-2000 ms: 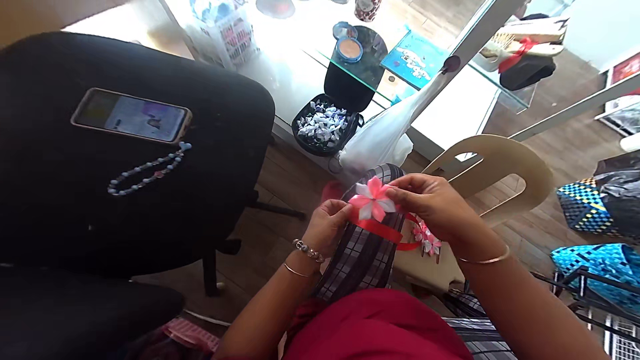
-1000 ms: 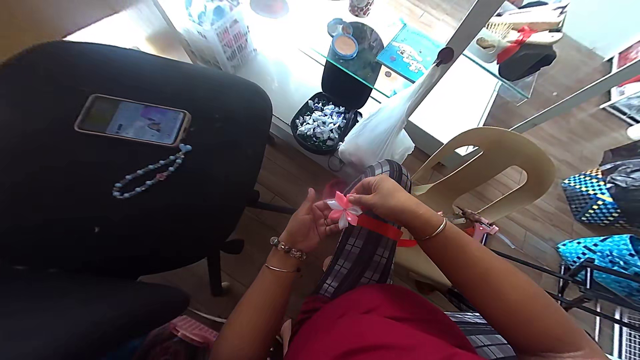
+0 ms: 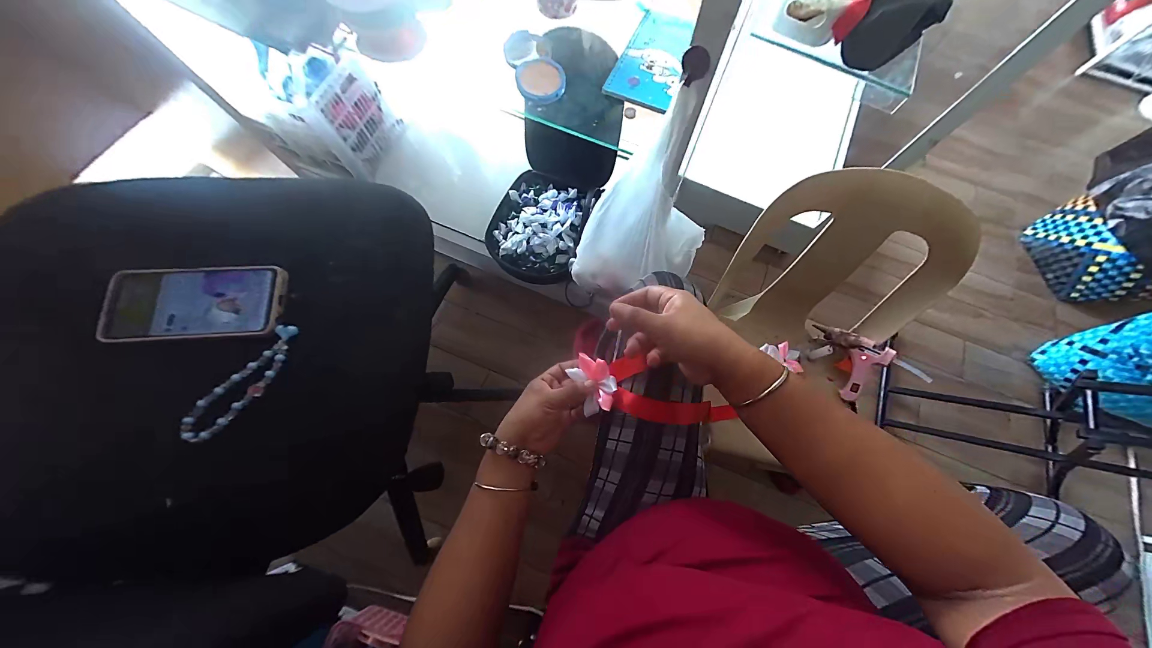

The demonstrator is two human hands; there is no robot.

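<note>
My left hand (image 3: 547, 407) pinches a pink and white ribbon flower (image 3: 596, 382) above my plaid-covered leg. A red ribbon (image 3: 661, 410) runs from the flower to the right, passing under my right wrist. My right hand (image 3: 670, 331) is raised just right of the flower, its thumb and forefinger brought together; whether something thin is between them cannot be told. A second pink and white ribbon flower (image 3: 781, 356) shows beyond my right wrist. Close to it, a pink glue gun (image 3: 866, 369) lies on the beige plastic chair (image 3: 846, 220).
On the black chair (image 3: 297, 432) at left lie a phone (image 3: 191, 303) and its beaded strap (image 3: 236, 387). An open black case (image 3: 540, 229) of small ribbon pieces stands ahead, beside a hanging white plastic bag (image 3: 634, 247). A black metal rack (image 3: 981, 409) is at right, near woven baskets (image 3: 1084, 247).
My right hand has come away from the flower and lifted a little. My left hand still has the flower, which is now turned more on its side.
</note>
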